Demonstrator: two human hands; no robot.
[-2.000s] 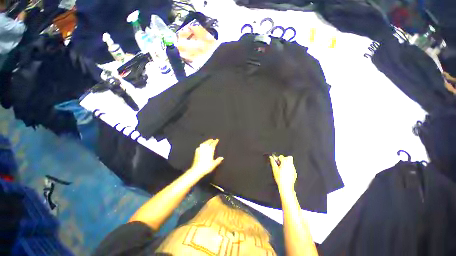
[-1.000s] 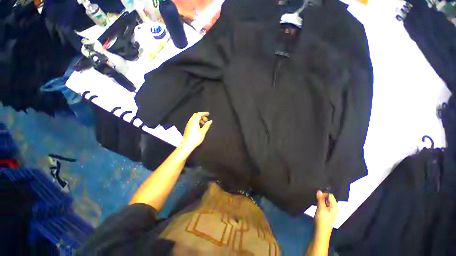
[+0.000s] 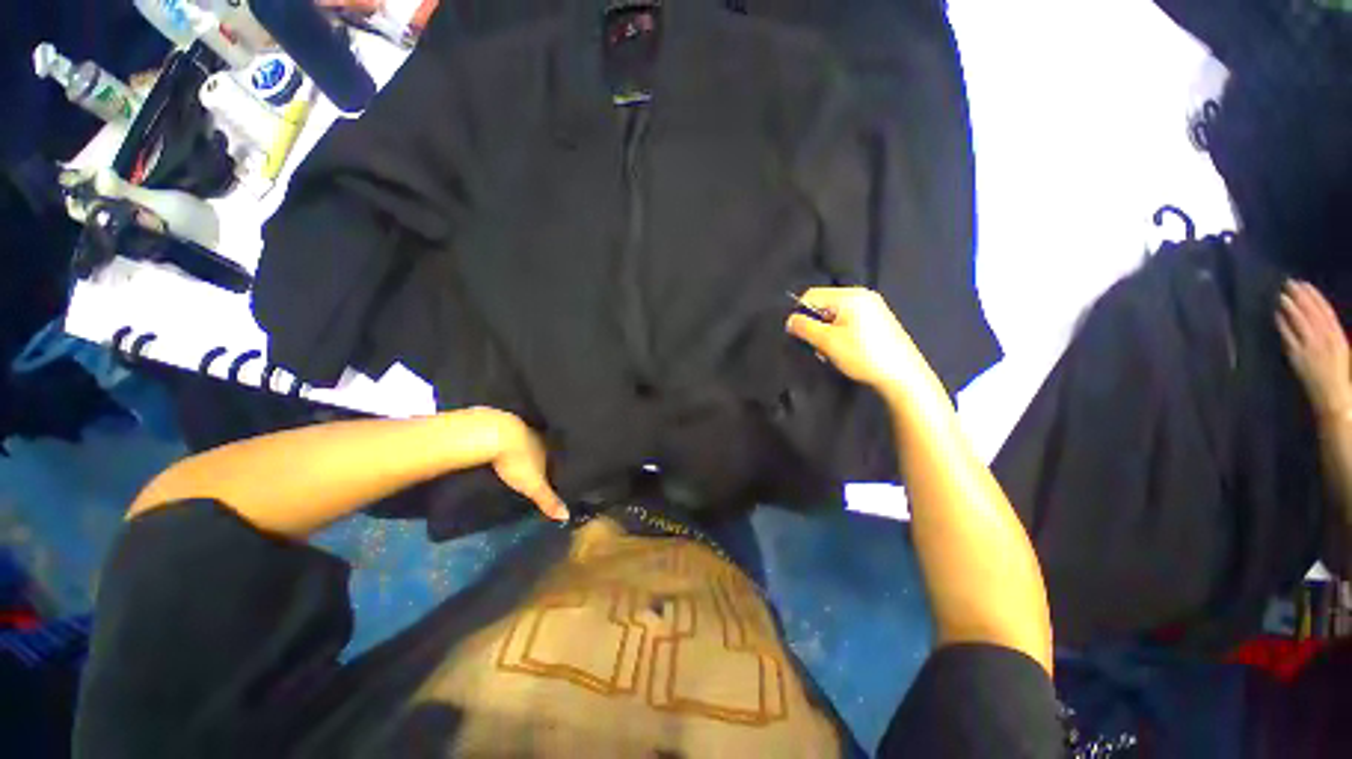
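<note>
A black jacket (image 3: 549, 223) lies spread on the white table, its neck label at the top and its front opening running down the middle. My left hand (image 3: 522, 463) is at the jacket's lower edge near my waist, fingers pointing down; whether it grips the fabric is unclear. My right hand (image 3: 842, 329) is over the jacket's right part, its fingers closed around a small, thin dark object, perhaps thread snips. The jacket's lower edge hangs towards my body and is partly hidden there.
Bottles (image 3: 92, 86) and a slim dark flask (image 3: 315, 57) stand or lie at the upper left. Hanger hooks (image 3: 237, 363) stick out over the left table edge. Another black garment (image 3: 1171, 400) on a hanger lies at right, with another person's hand (image 3: 1314, 344) on it.
The view has moved closer to the jacket. My left hand has gone down to the lower edge. My right hand has moved up from the hem. Another person's hand has appeared at right.
</note>
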